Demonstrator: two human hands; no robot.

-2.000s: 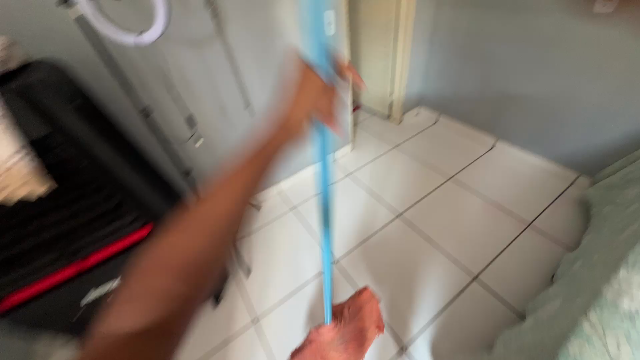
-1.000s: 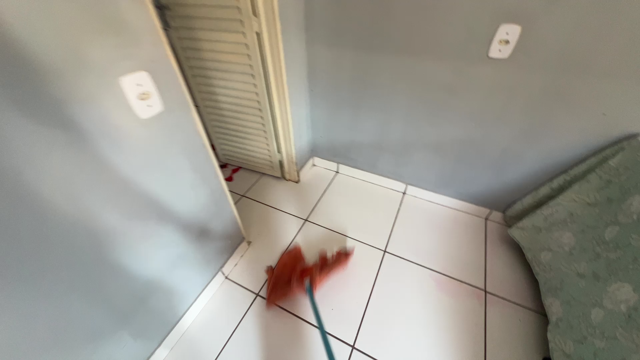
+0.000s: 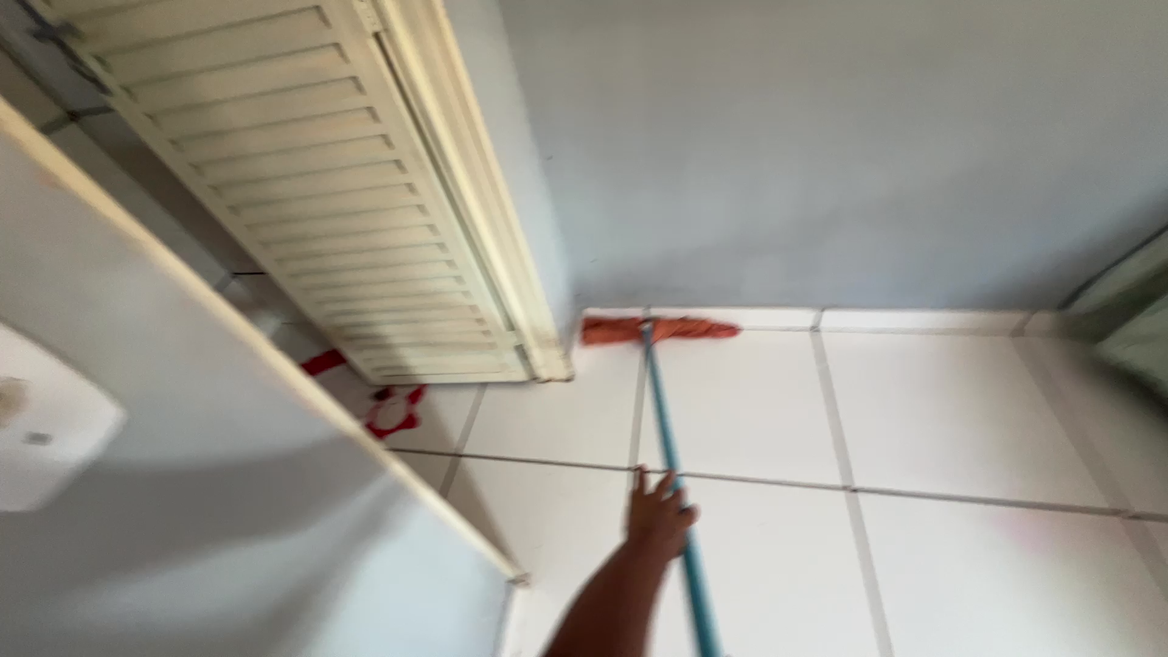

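My left hand [image 3: 659,516] is around the blue pole [image 3: 695,579], its fingers partly spread along the left side and top. The pole runs up from the bottom edge to an orange-red cloth [image 3: 671,329] draped over its far end. That cloth lies stretched out on the white tiled floor [image 3: 748,411], along the foot of the grey wall, close to the door frame. My right hand is out of view, as is the near end of the pole.
A cream louvred door [image 3: 319,201] and its frame [image 3: 488,192] stand at upper left. A grey wall edge [image 3: 429,497] with a socket plate [image 3: 46,424] juts in at left. A red and white item [image 3: 394,411] lies by the door; green patterned fabric [image 3: 1136,338] is at right.
The cloth end of the pole has moved from the open tiles to the foot of the far wall beside the door frame. My left hand, unseen one second ago, is back in view. The view has shifted strongly.
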